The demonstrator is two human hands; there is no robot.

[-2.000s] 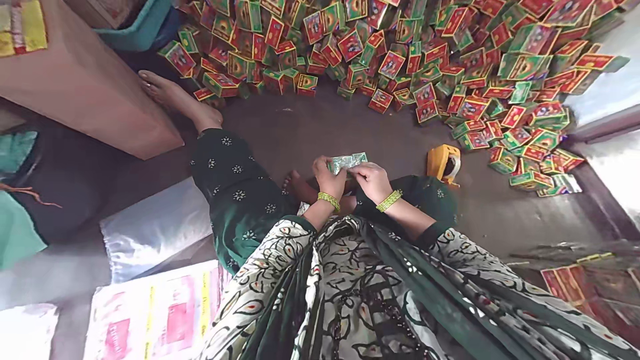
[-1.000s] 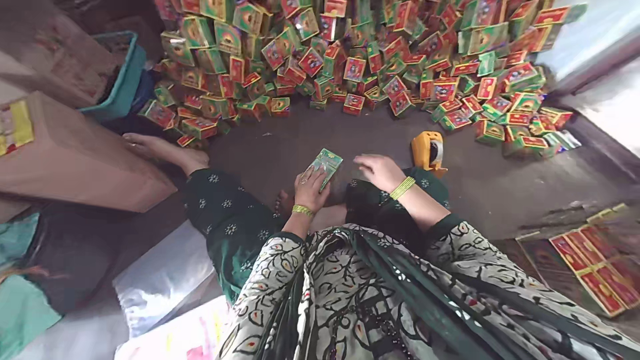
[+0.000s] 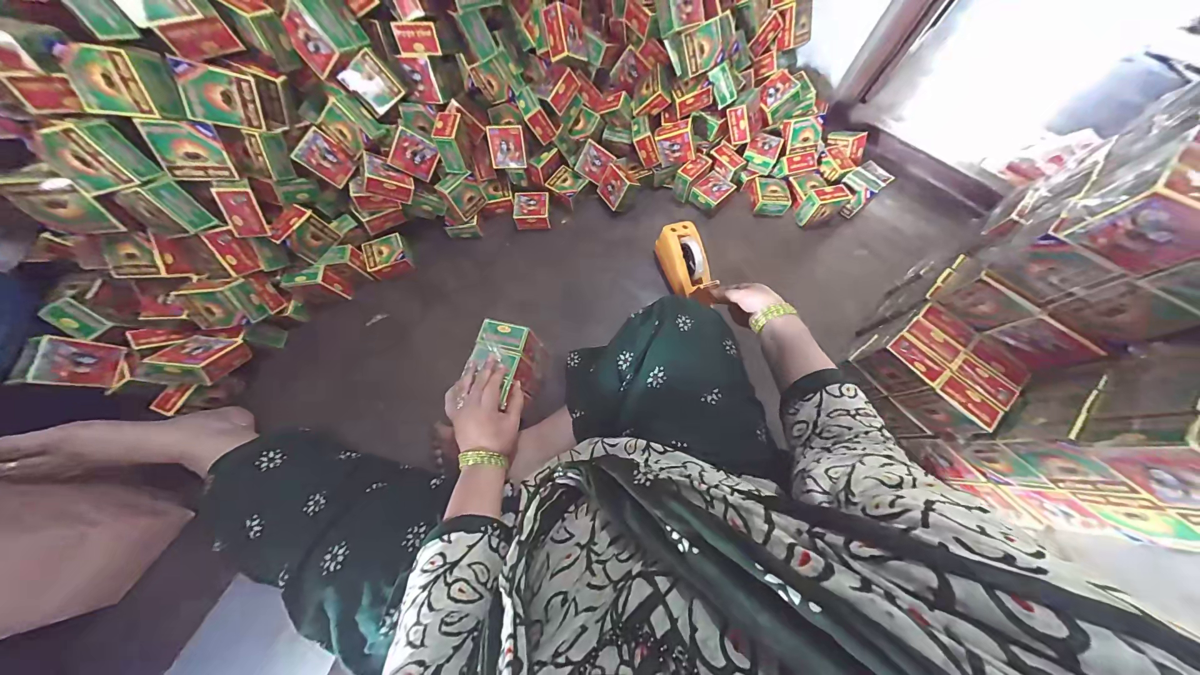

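My left hand (image 3: 485,408) rests over a small green and red cardboard box (image 3: 506,349), fingers spread across its near side, on or just above the dark floor between my legs. Beyond my right knee stands a yellow tape dispenser (image 3: 677,255) with a roll of clear tape in it. My right hand (image 3: 747,298) is at the near end of the dispenser, fingertips at its cutting edge. Whether tape is between those fingers cannot be made out.
A large heap of small red and green boxes (image 3: 506,147) spreads across the floor ahead and to the left. At the right stand stacked, plastic-wrapped packs of similar boxes (image 3: 975,366). A brown carton (image 3: 84,544) is beside my foot at the lower left.
My right hand has moved from near the box to the tape dispenser. My left hand has stayed with the box; both hands were together on it two seconds ago. The view has swung right.
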